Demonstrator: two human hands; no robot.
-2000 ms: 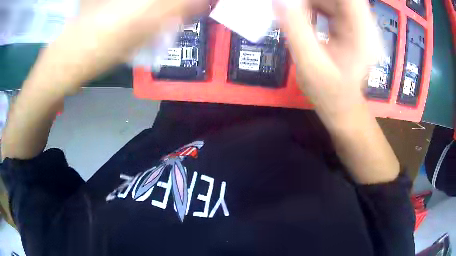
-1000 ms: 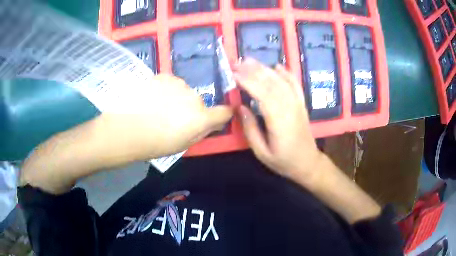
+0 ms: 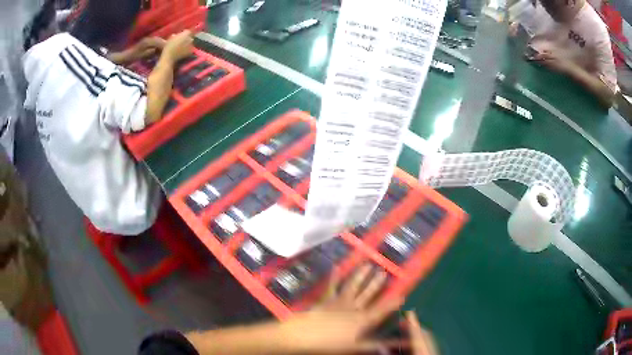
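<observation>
A long white barcode label strip point(image 3: 367, 104) rises from over the tray to the top edge. Its folded lower part covers some phones. The red-orange tray point(image 3: 450, 215) stands at an angle and holds black open-backed phones point(image 3: 291, 281) in slots. My left hand point(image 3: 360, 298) is blurred at the tray's near edge, its fingers over a phone slot. Whether it grips anything is unclear. My right hand point(image 3: 418, 338) shows only as blurred fingers at the bottom edge, close to the left. A dark object point(image 3: 388, 324) between them is too blurred to name.
A white label roll point(image 3: 532, 220) stands at right, its strip curling leftward. A thin tool point(image 3: 590, 287) lies nearer. A person in white point(image 3: 90, 132) works at another red tray point(image 3: 229, 80) at left. Another person point(image 3: 582, 45) sits across the green table. A red stool point(image 3: 149, 274) stands below.
The view has swung up and outward, bringing in the label roll and other people. My hands are now lower in the picture, the right mostly cut off. The strip now stands upright across the tray.
</observation>
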